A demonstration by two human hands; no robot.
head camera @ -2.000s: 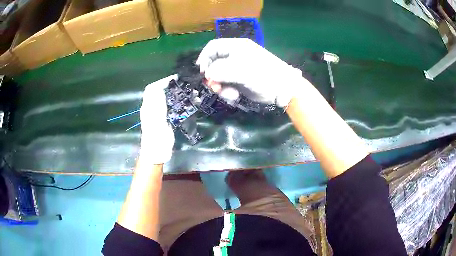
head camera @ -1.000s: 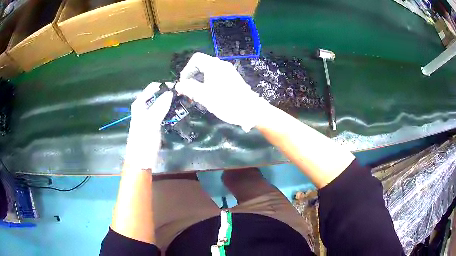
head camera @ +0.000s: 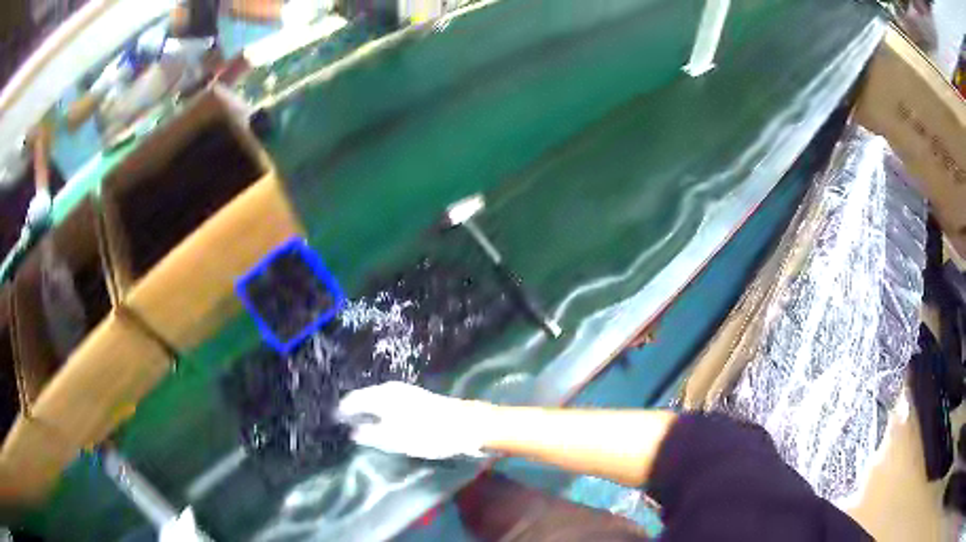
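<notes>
My right hand (head camera: 415, 421), in a white glove, is over the near edge of the dark heap of small black parts (head camera: 302, 397). Its fingertips point left; whether they hold a part cannot be told. Only a small blurred white tip of my left hand (head camera: 184, 527) shows at the bottom left edge, so what it holds is hidden. A long pale bar-shaped thing (head camera: 138, 487) lies slanted beside it, blurred. Small clear or silvery parts (head camera: 392, 328) lie in the heap's right portion.
A blue-rimmed bin (head camera: 322, 266) of black parts stands behind the heap. A hammer (head camera: 498, 259) lies right of it. Open cardboard cartons (head camera: 217, 270) stand at left. Film-wrapped units (head camera: 837, 318) are at right, below the bench edge. Blurred people are at upper left.
The view has swung to the right and tilted. The right hand has parted from the left hand and is over the heap. The left hand is now almost out of the picture.
</notes>
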